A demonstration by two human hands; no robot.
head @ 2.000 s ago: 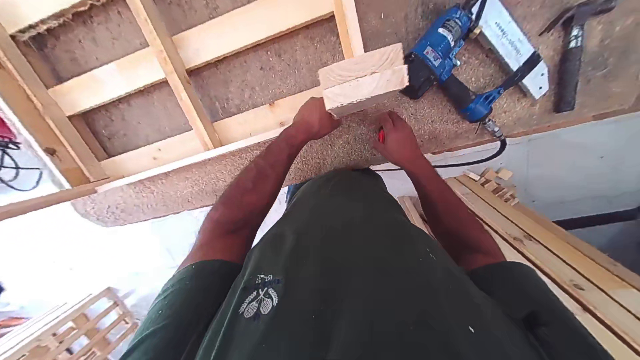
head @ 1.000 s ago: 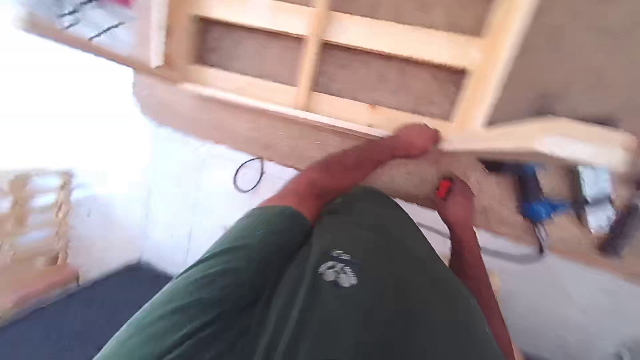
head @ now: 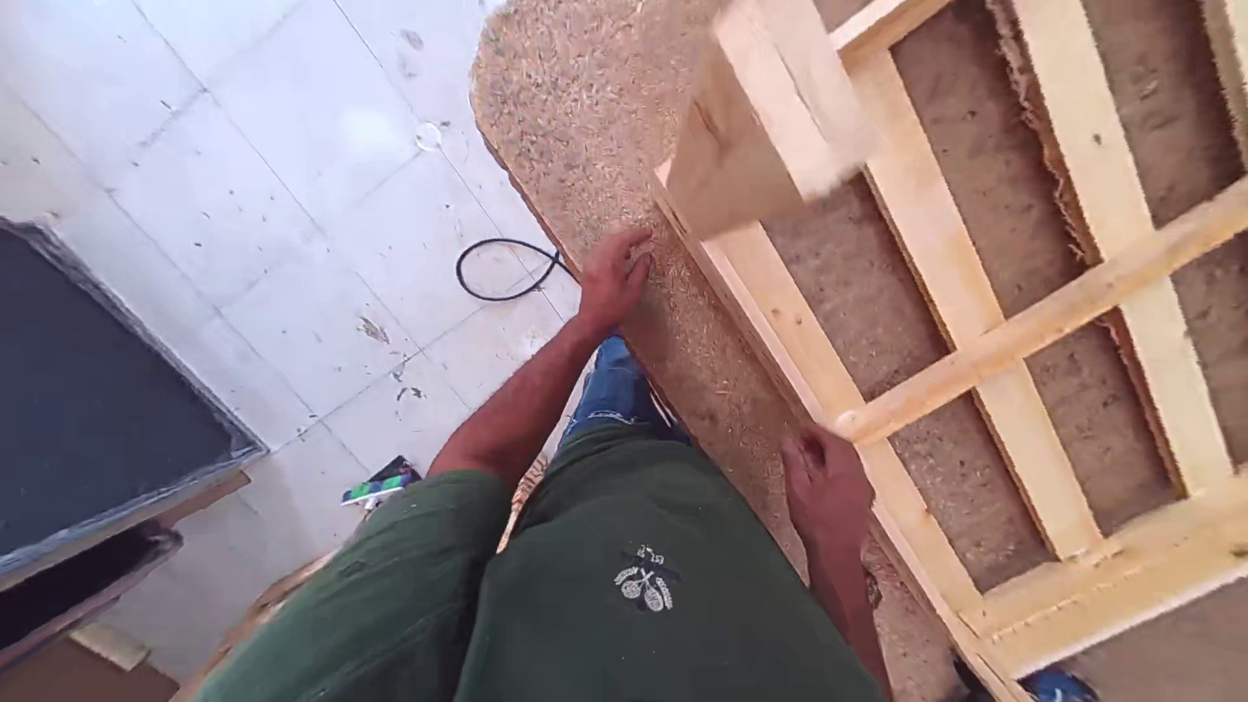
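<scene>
A slatted wooden frame (head: 985, 351) lies on a particleboard workbench (head: 575, 107), with a round-edged crossbar over its slats. At its upper left corner a wood block (head: 751, 146) stands up. My left hand (head: 616, 278) rests at the bench edge below that block, fingers loosely apart, with nothing visible in it. Beside the frame's near rail is my right hand (head: 829, 478), its fingers curled; whether it holds something cannot be told.
A thin black cable loop (head: 507, 270) hangs by the bench edge over the tiled floor (head: 263, 185). A dark panel (head: 107, 390) is at the left. Part of a blue tool (head: 1058, 685) shows at the bottom right, past the frame's corner.
The view has swung strongly along the bench. My left hand has come off the frame, where it was a second ago. The red item seen earlier in my right hand does not show now.
</scene>
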